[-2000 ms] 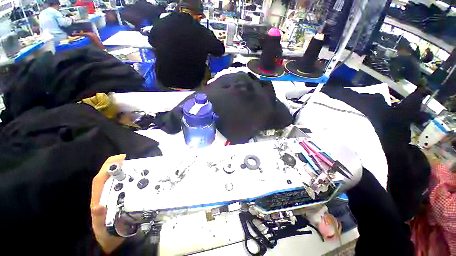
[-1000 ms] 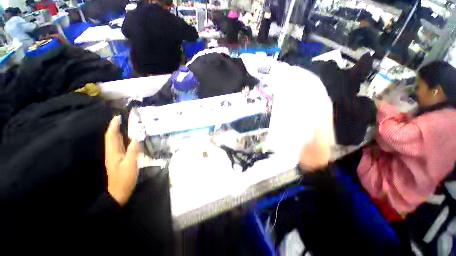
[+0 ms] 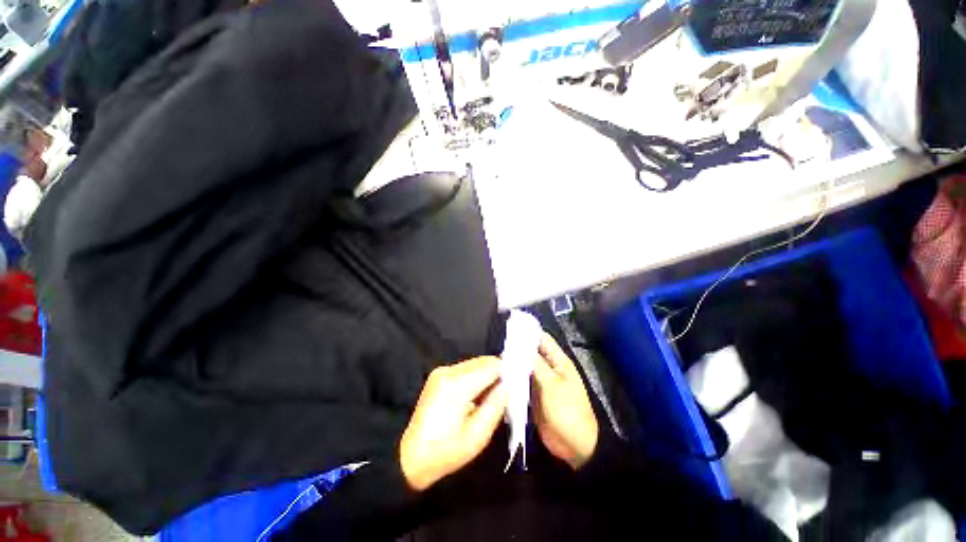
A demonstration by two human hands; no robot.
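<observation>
My left hand (image 3: 453, 421) and my right hand (image 3: 564, 405) are close together at the bottom centre, over the lap. Both hold a narrow white piece (image 3: 517, 371) upright between the fingertips. Its lower end hangs down between the hands. A large black garment (image 3: 244, 275) lies heaped on the left, its edge on the white sewing table (image 3: 561, 238) near the needle area of the sewing machine (image 3: 561, 48).
Black scissors (image 3: 657, 154) lie on the table at the right of the machine. A blue crate (image 3: 884, 307) with black and white pieces stands at the lower right. Blue plastic shows under the garment. Checked red cloth (image 3: 943, 249) shows at the right edge.
The view has tilted down and moved closer to the table. My hands were apart; they are now together at the lap. The white piece is now between them. The large white cloth is no longer in my right hand.
</observation>
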